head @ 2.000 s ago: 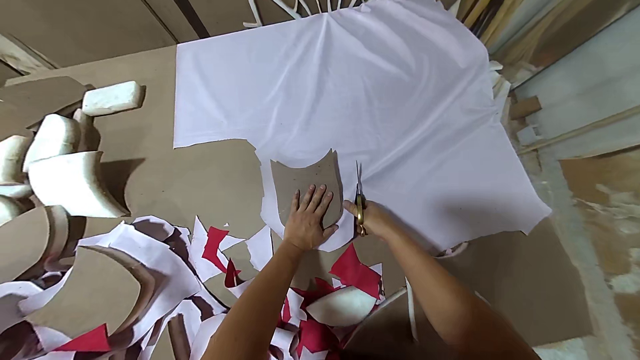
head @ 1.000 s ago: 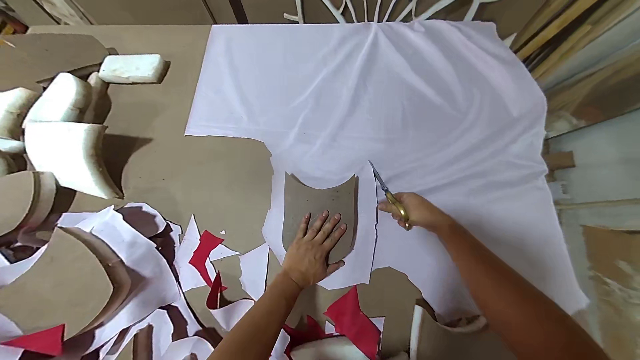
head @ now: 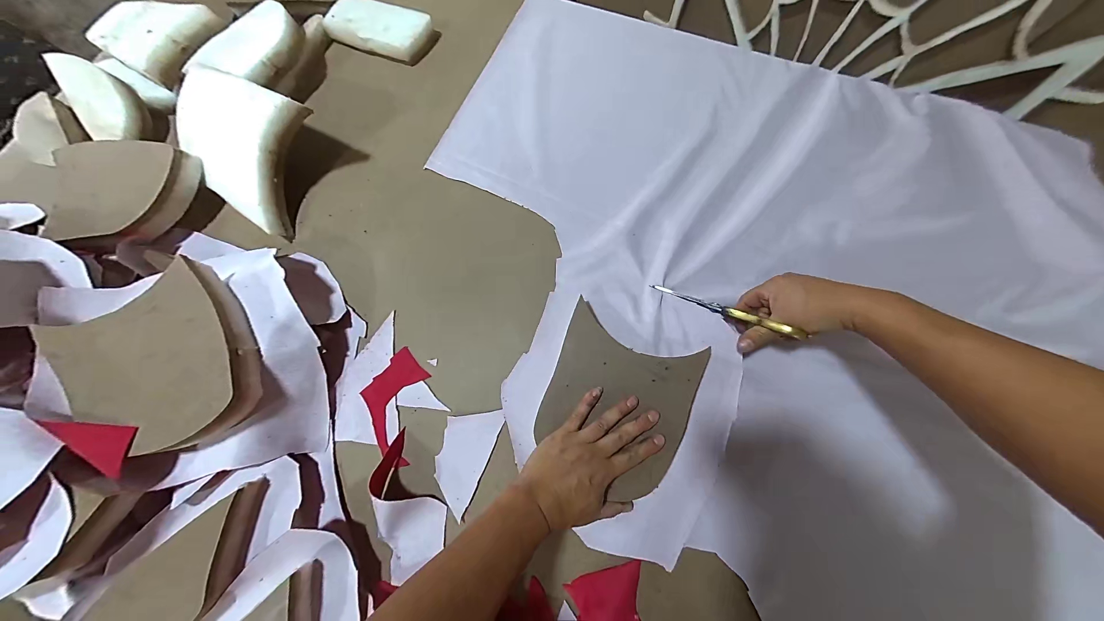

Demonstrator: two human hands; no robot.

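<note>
My left hand lies flat with spread fingers on a brown shaped panel, which has a concave top edge and rests on white fabric. In my right hand is a pair of scissors with gold-coloured handles, the blades pointing left over the white fabric, above the panel's top right corner. The blades look closed or nearly so. A cut edge runs through the fabric to the right of the panel, below my right hand.
White foam blocks stand at upper left. Stacked brown shaped pieces lie among white fabric offcuts at left. Red scraps and white scraps are scattered left of the panel. Pale branching strips lie at upper right.
My right hand with the scissors has moved up from beside the panel to above its top right corner. The cut on the panel's right has lengthened. My left hand stays on the panel.
</note>
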